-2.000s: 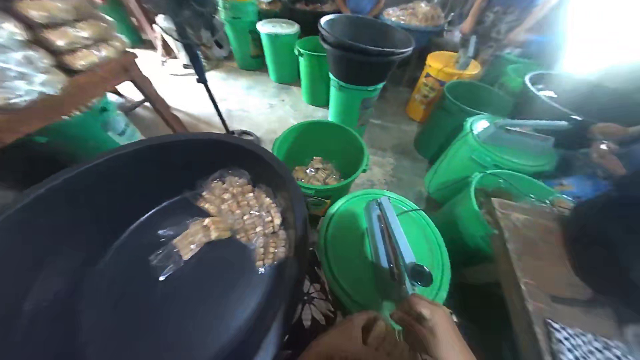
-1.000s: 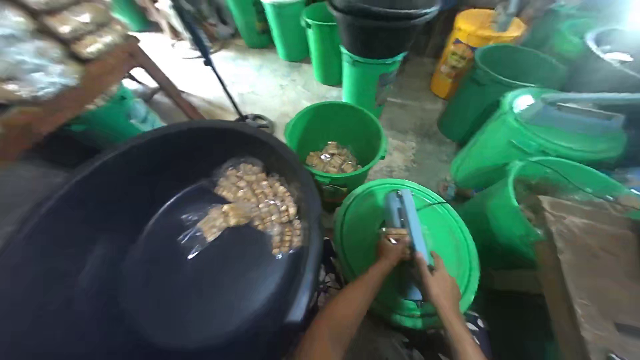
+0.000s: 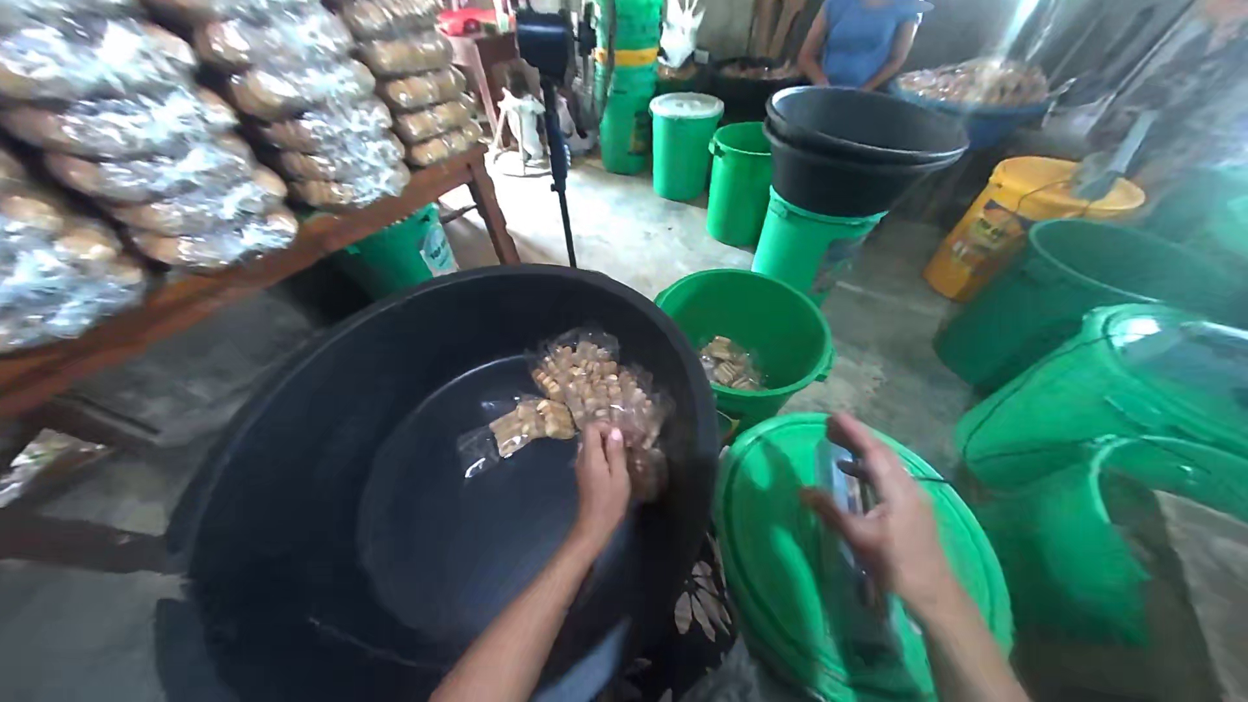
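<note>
My left hand [image 3: 603, 480] reaches into a large black plastic tub [image 3: 292, 439], its fingertips at a heap of clear plastic packs of brown biscuit-like pieces [image 3: 590, 385]; whether it grips a pack cannot be told. One pack [image 3: 526, 426] lies at the heap's left. My right hand [image 3: 882, 517], fingers apart and slightly blurred, hovers over a grey hand-lever impulse sealer [image 3: 846, 478], which it partly covers. The sealer rests on a green bucket lid [image 3: 780, 546]. Behind the lid, a green bucket [image 3: 746, 322] holds more packs [image 3: 729, 363].
Stacked bags of baked goods [image 3: 185, 146] fill a wooden table [image 3: 224, 292] at the left. A black stand [image 3: 558, 146] rises behind the tub. Green buckets [image 3: 1063, 390] crowd the right. Stacked black basins [image 3: 858, 146], a yellow bucket [image 3: 1004, 224] and a person in blue [image 3: 863, 44] are farther back.
My left hand has moved from the sealer left into the tub, to the heap of packs. My right hand has come away from the sealer's lower part with fingers spread. The view has shifted.
</note>
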